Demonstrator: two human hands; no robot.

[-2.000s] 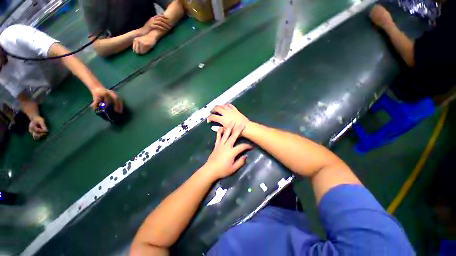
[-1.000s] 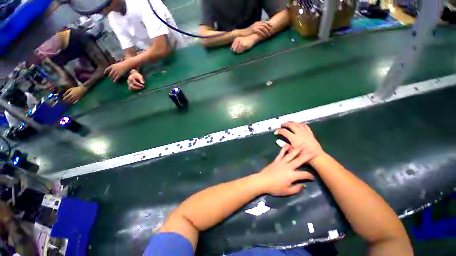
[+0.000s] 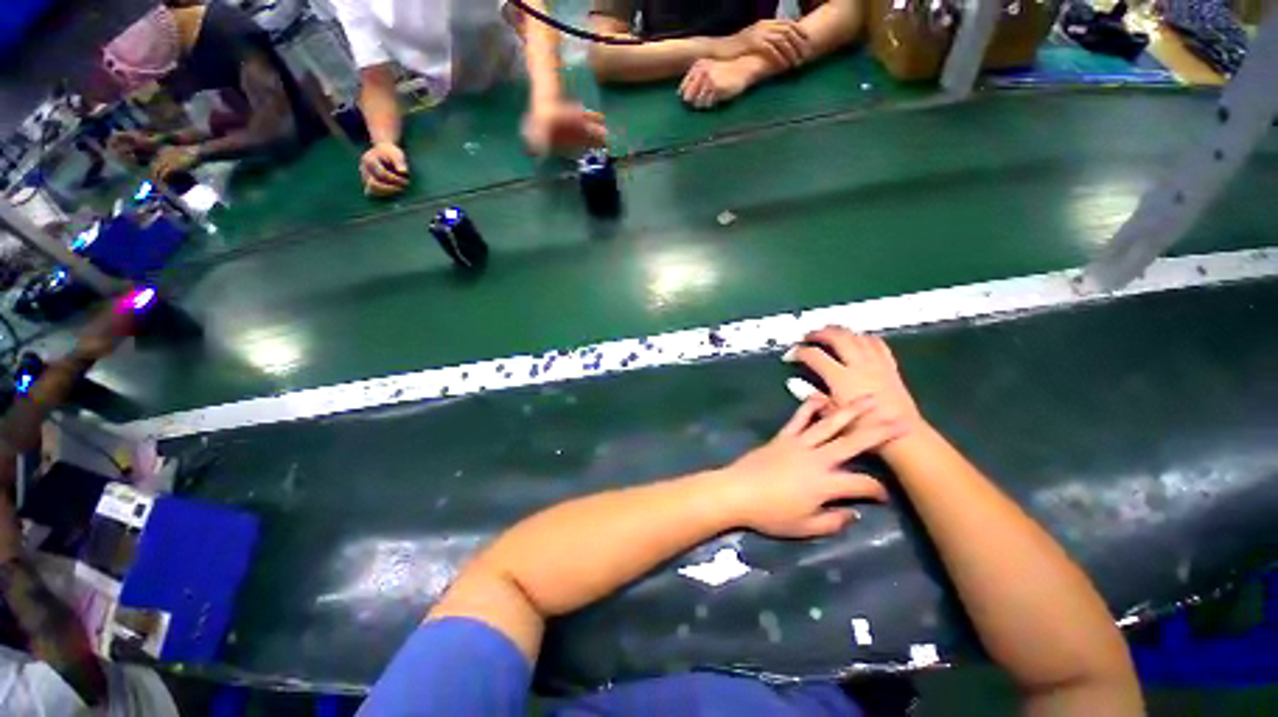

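My left hand (image 3: 813,476) rests over my right wrist, fingers spread, holding nothing. My right hand (image 3: 862,378) lies at the white rail (image 3: 603,359), fingers slightly spread and empty. A small white cover or piece shows at the fingertips; I cannot tell which finger bears it. Beyond the rail, a black unit (image 3: 460,241) with a bluish-white lit top stands on the green conveyor belt (image 3: 841,231). Another black unit (image 3: 599,185) stands farther back, just below a worker's blurred hand. A third unit (image 3: 143,301), its top glowing pink-purple, is at the left by another arm.
Workers sit across the belt, one with folded arms (image 3: 757,59). The dark green work surface (image 3: 421,490) bears white scraps (image 3: 716,566). A blue bin or tray (image 3: 189,577) and a person's forearm are at left. A metal post (image 3: 1191,175) stands at right; a brown carton (image 3: 911,35) is behind.
The view has swung left and now holds steadier. A second black unit now stands by the opposite worker's hand, which has reached out. A forearm has appeared at left. My hands remain crossed.
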